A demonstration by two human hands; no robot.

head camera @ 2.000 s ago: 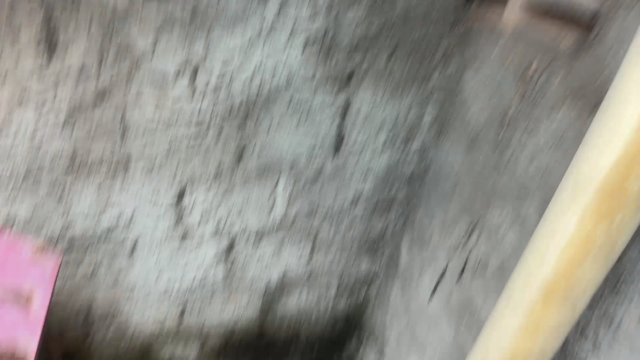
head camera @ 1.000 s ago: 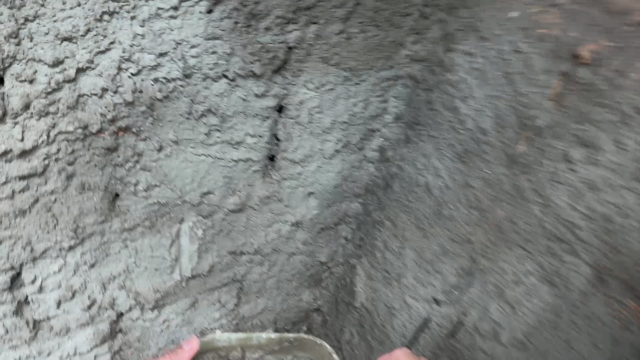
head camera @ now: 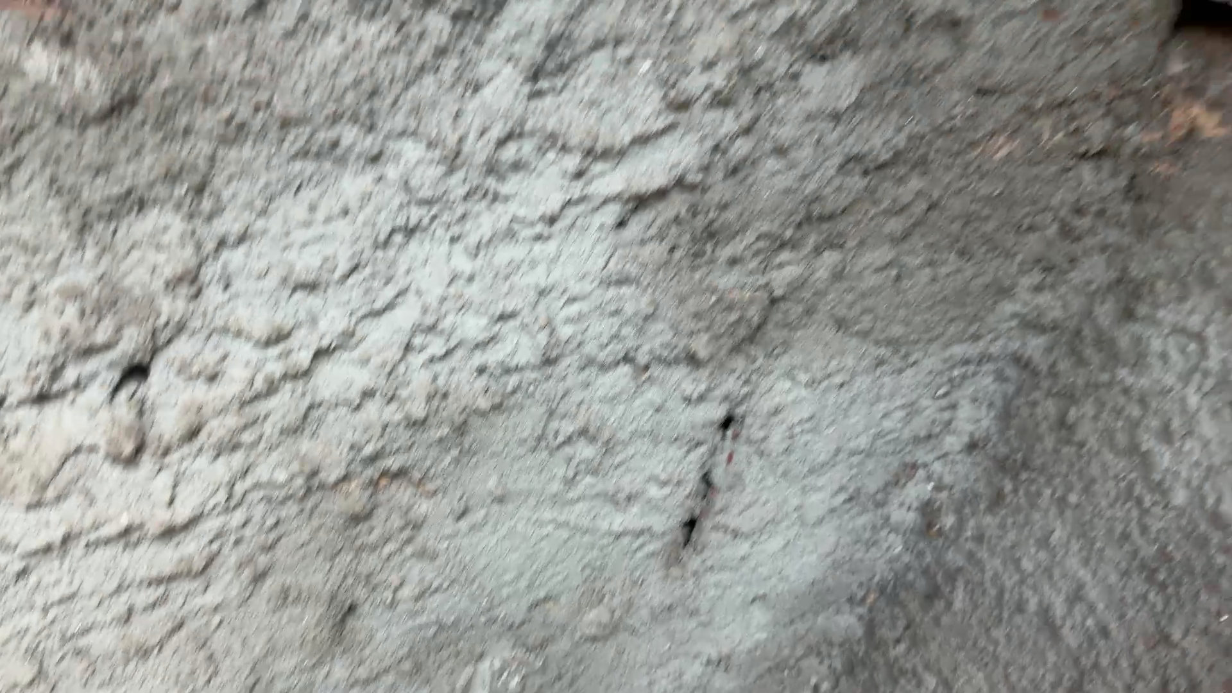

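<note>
A rough, grey wall surface coated with what looks like mortar or plaster (head camera: 539,337) fills the head view. Small dark holes (head camera: 707,481) run in a short slanting line just right of the middle. Another dark hole (head camera: 130,378) is at the left. Neither my left hand nor my right hand is in the picture, so what they hold is hidden.
A darker grey surface (head camera: 1088,539) meets the lighter one along an edge at the lower right. Reddish-brown patches (head camera: 1193,120) show at the upper right, below a dark gap (head camera: 1205,13) in the corner.
Fingertips beside a pan-like container's rim were at the bottom edge one second ago and are out of view now. The view has shifted. The pale pole seen two seconds ago is also out of view.
</note>
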